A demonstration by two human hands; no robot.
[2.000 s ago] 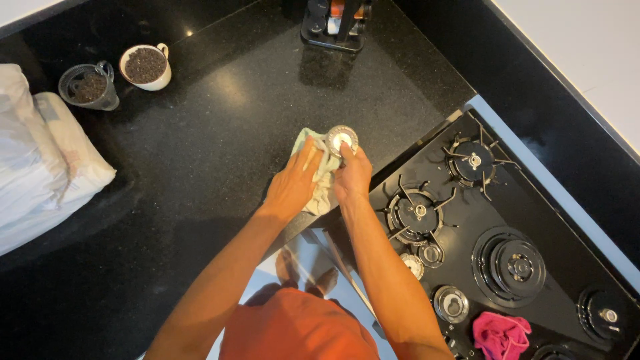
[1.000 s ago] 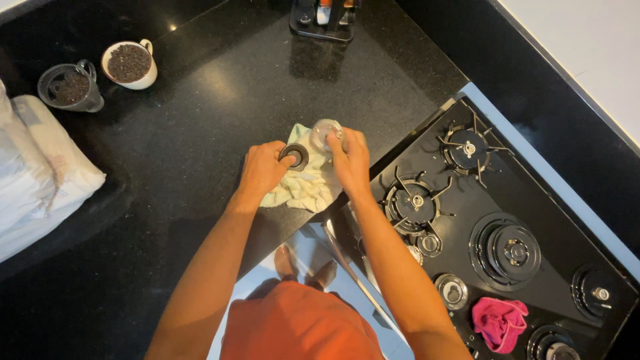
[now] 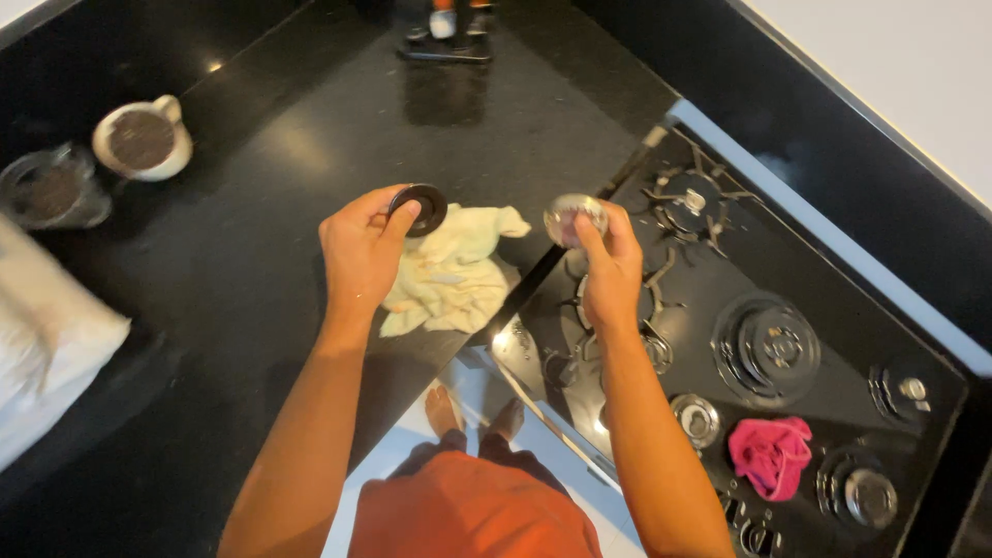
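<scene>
A round black burner cap [image 3: 422, 208] is pinched between the thumb and fingers of my left hand [image 3: 366, 240], above the dark countertop. My right hand [image 3: 608, 252] grips a silver metal burner ring [image 3: 572, 220] by its side, over the near left edge of the gas cooktop [image 3: 744, 267]. Between and a little below the two hands, a crumpled pale yellow cloth [image 3: 453, 279] lies on the counter by the cooktop's edge. Neither hand touches it. The cap and the ring are apart.
A white mug [image 3: 143, 139] and a glass cup [image 3: 54, 190], both with dark grounds, stand at the left beside a white bag [image 3: 46, 349]. A black stand [image 3: 446, 54] is at the back. The cooktop carries pan supports, burners and a pink cloth [image 3: 771, 457].
My hands have moved apart, the left with the black cap and the right with the metal ring. The yellow cloth, in my hands two seconds ago, now lies on the counter.
</scene>
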